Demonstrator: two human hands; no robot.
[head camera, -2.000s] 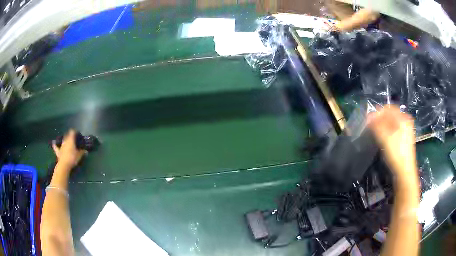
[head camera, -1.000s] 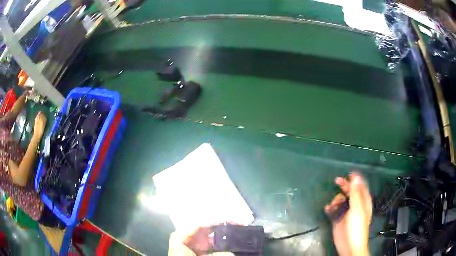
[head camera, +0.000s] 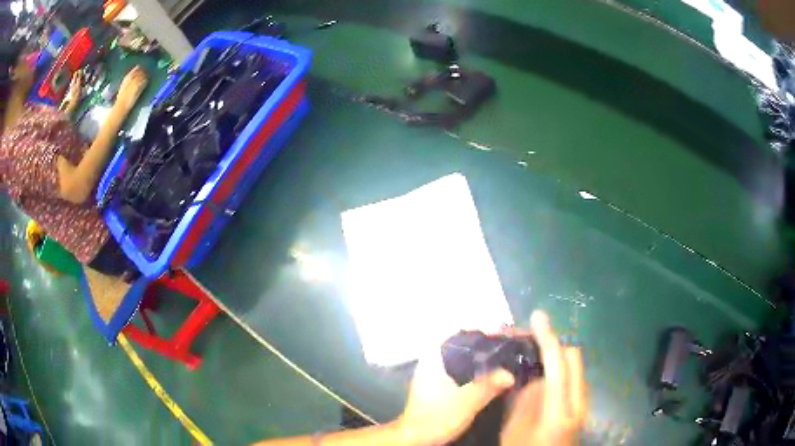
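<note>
A black power adapter with its cord bundled against it (head camera: 490, 355) is held between both hands at the bottom centre, over the lower right corner of the white sheets. My left hand (head camera: 449, 392) grips it from the left and below. My right hand (head camera: 549, 383) is on its right side, fingers pointing up, slightly blurred. The hands hide part of the adapter. The stack of white sheets (head camera: 423, 270) lies flat and glaring on the green tabletop.
A blue basket (head camera: 166, 248) of black adapters sits at left on a red stool (head camera: 187, 327). A person (head camera: 65, 161) is beyond it. Adapters with cords (head camera: 471, 91) lie on the green belt (head camera: 601, 131). Loose adapters (head camera: 732, 405) lie at lower right.
The view has swung left and down, so the basket and sheets show further right and higher. My right hand has come in from the right and joined my left hand at the adapter.
</note>
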